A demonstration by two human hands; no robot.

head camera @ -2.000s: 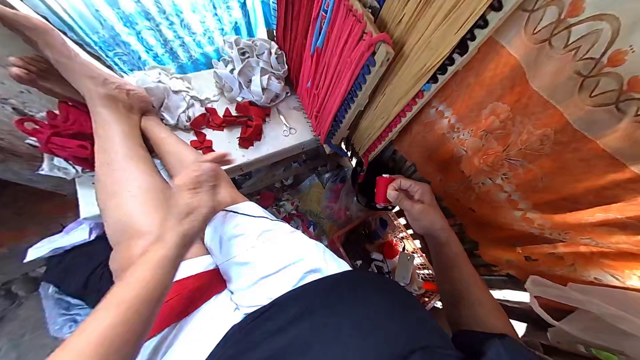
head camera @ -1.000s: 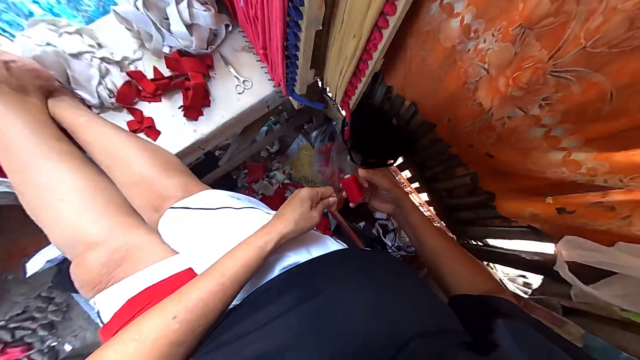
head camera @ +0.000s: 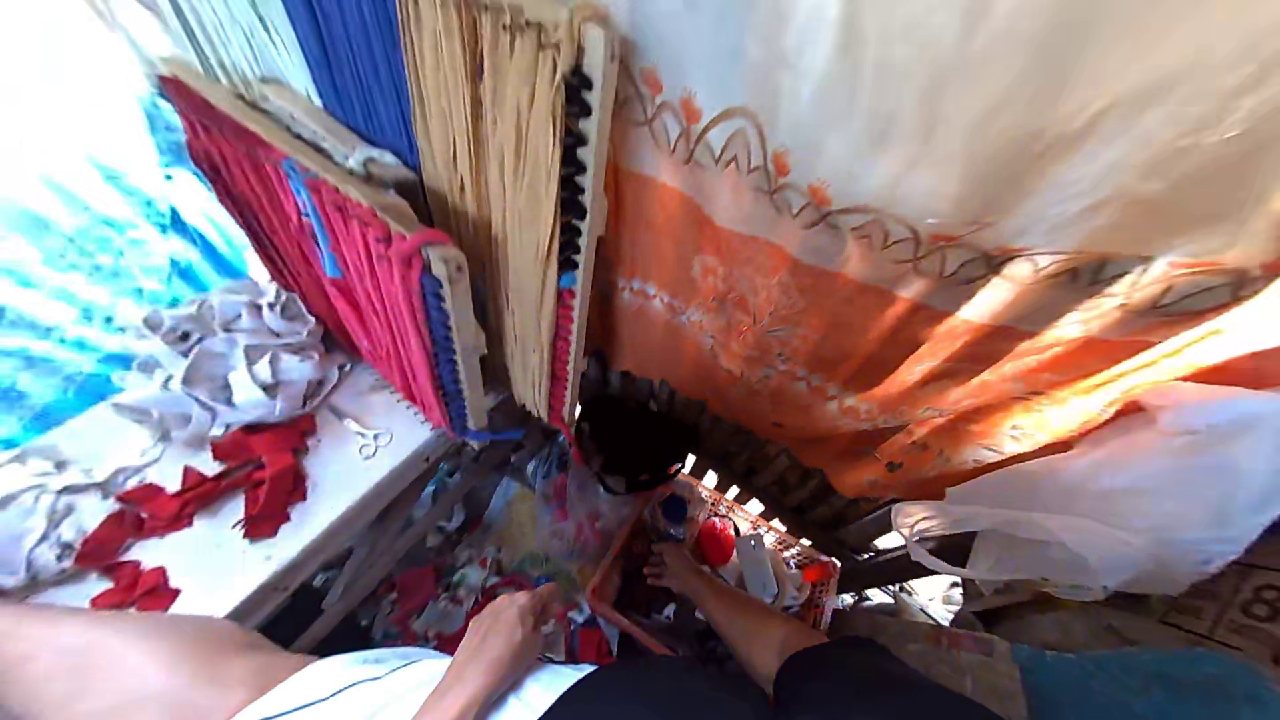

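Note:
My right hand (head camera: 677,568) reaches into an orange plastic basket (head camera: 628,628); whether its fingers hold anything is too unclear to tell. Beside it in the basket are a red round item (head camera: 716,541) and a pale flat piece (head camera: 757,566). My left hand (head camera: 512,622) is over my lap, left of the basket, fingers curled; its fingertips are too blurred to show a hold. Red fabric strips (head camera: 270,475), a heap of whitish fabric strips (head camera: 250,355) and small scissors (head camera: 368,437) lie on the white bench (head camera: 375,400) at left.
Wooden frames strung with red strips (head camera: 340,265) and tan strips (head camera: 515,200) stand behind the bench. Fabric scraps (head camera: 415,595) lie below it. An orange patterned curtain (head camera: 760,310) hangs at right, above a whitish plastic bag (head camera: 1130,490). A black container (head camera: 630,440) stands behind the basket.
My right hand, seen earlier with a small red spool-like item, has moved down into the basket. My left hand has come away from it. The view has shifted strongly.

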